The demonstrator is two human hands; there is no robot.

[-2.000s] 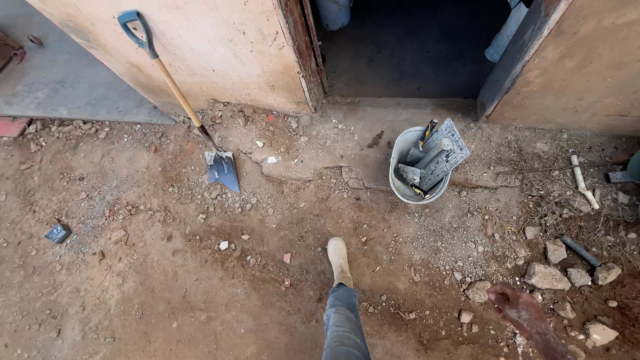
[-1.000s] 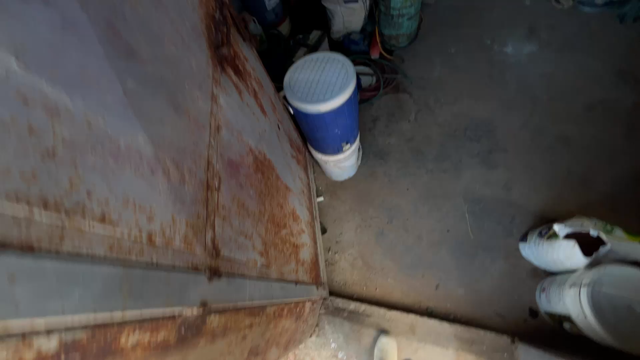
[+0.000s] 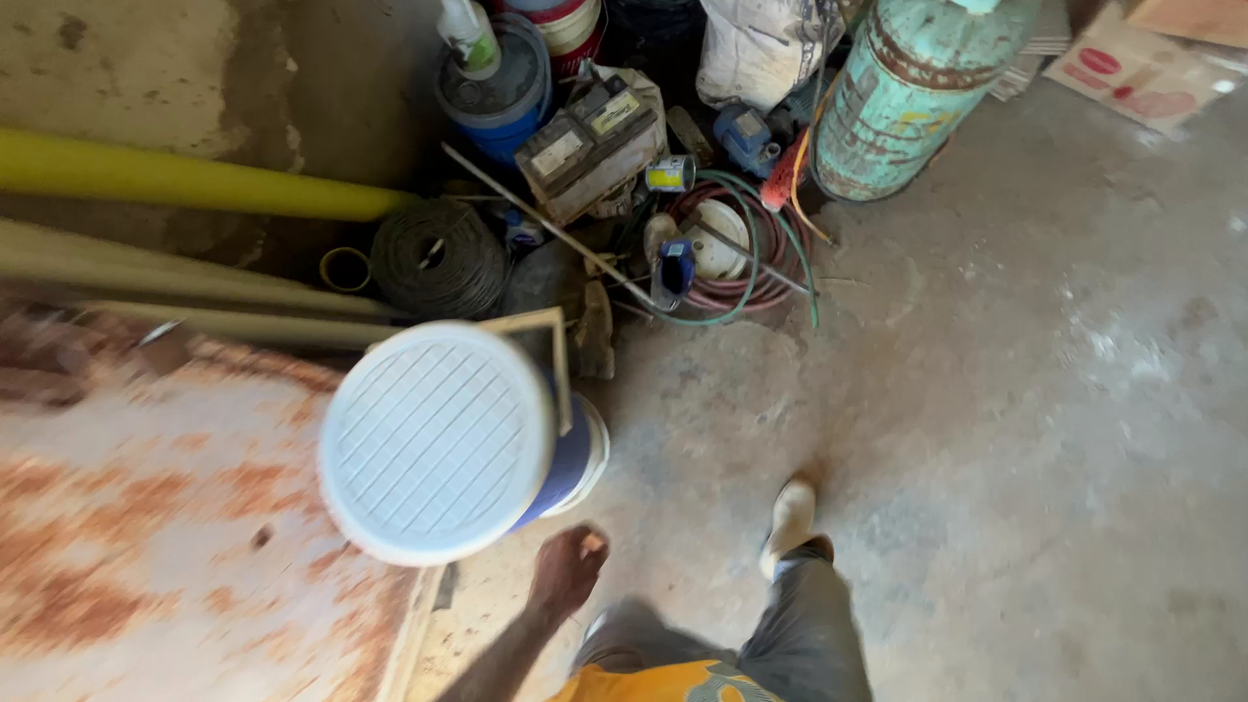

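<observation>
My left hand (image 3: 568, 568), fingers curled and holding nothing that shows, hangs at the bottom centre. Nearest to it is a blue drinks cooler (image 3: 558, 468) with a round white ribbed lid (image 3: 439, 444) and a beige handle (image 3: 563, 370); a gap lies between hand and cooler. The cooler stands on a white base or bucket that is mostly hidden. My right hand is out of view. Below me are my boot (image 3: 792, 512) and grey trouser leg on the concrete floor.
At left is a rusty metal door (image 3: 214, 546), with long yellow pipes (image 3: 195, 180) behind it. Beyond the cooler lie a wire coil (image 3: 439, 255), a battery (image 3: 590, 146), a metal rod and hoses (image 3: 809, 263). A green gas cylinder (image 3: 897, 107) and cardboard boxes (image 3: 1141, 73) stand farther back.
The view has moved from the dirt yard, through the doorway, to inside the room. The cooler is now much closer, and my left hand has come into view beside it.
</observation>
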